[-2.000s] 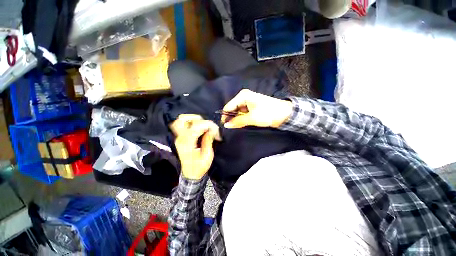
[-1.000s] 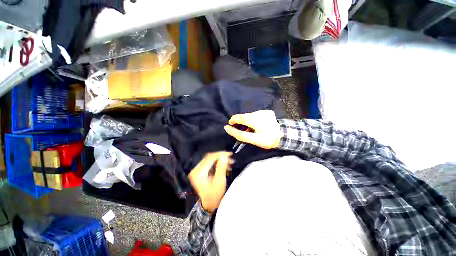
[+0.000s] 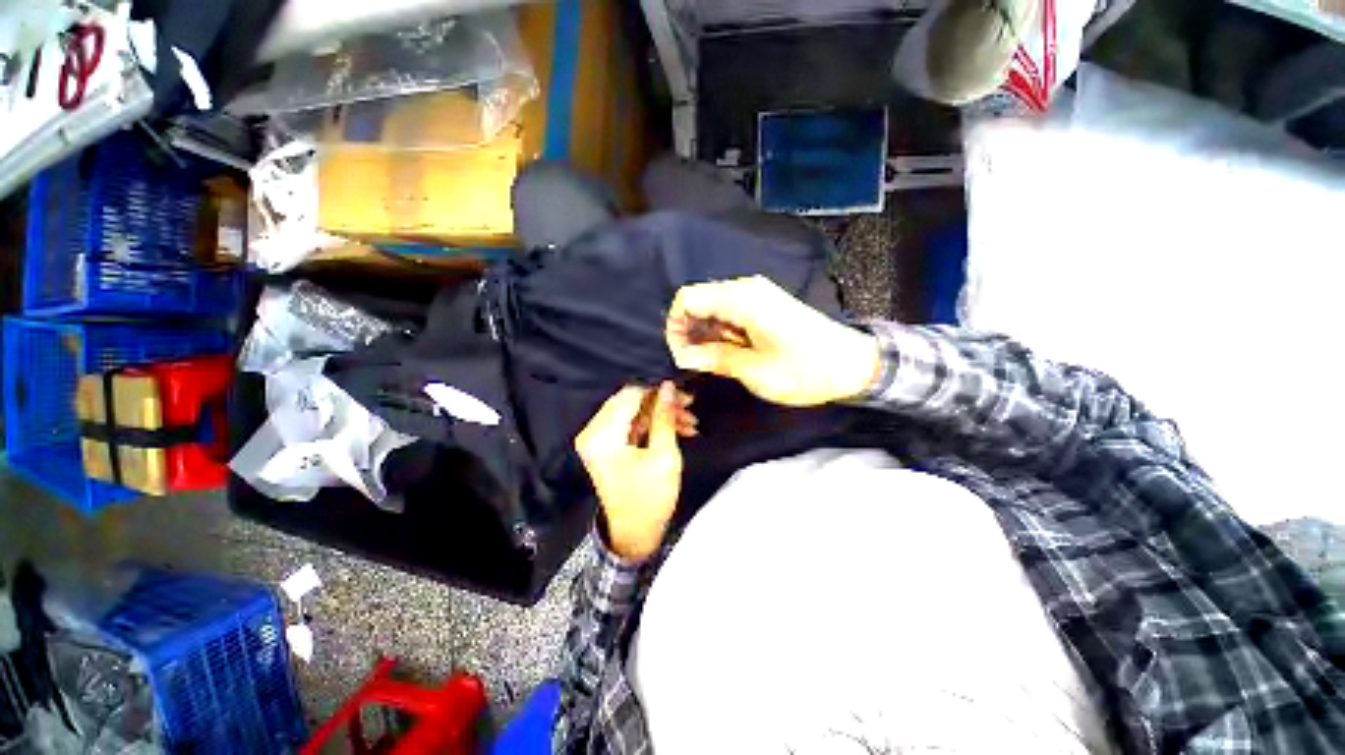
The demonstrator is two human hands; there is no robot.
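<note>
A navy-black garment (image 3: 590, 317) lies across the lap. My right hand (image 3: 774, 342) is over it, curled round a small dark tool (image 3: 714, 332) that is mostly hidden in the fist; its tip cannot be made out. My left hand (image 3: 634, 460) is just below and left of the right hand, thumb and fingertips pinched on a dark fold of the garment. The hands are close but apart. A white tag or patch (image 3: 462, 403) shows on the dark cloth to the left.
A black bin (image 3: 398, 538) with crumpled clear plastic (image 3: 317, 443) is left of the lap. Beyond are a carton (image 3: 421, 185), blue crates (image 3: 126, 236) and a strapped red-and-tan bundle (image 3: 155, 425). A red stool (image 3: 406, 708) is at the bottom. A white wrapped bundle (image 3: 1151, 280) is at right.
Both hands first moved down the cloth and parted; since then the right has risen slightly and the left has drawn near it. The tool's prongs, seen one second ago, no longer show.
</note>
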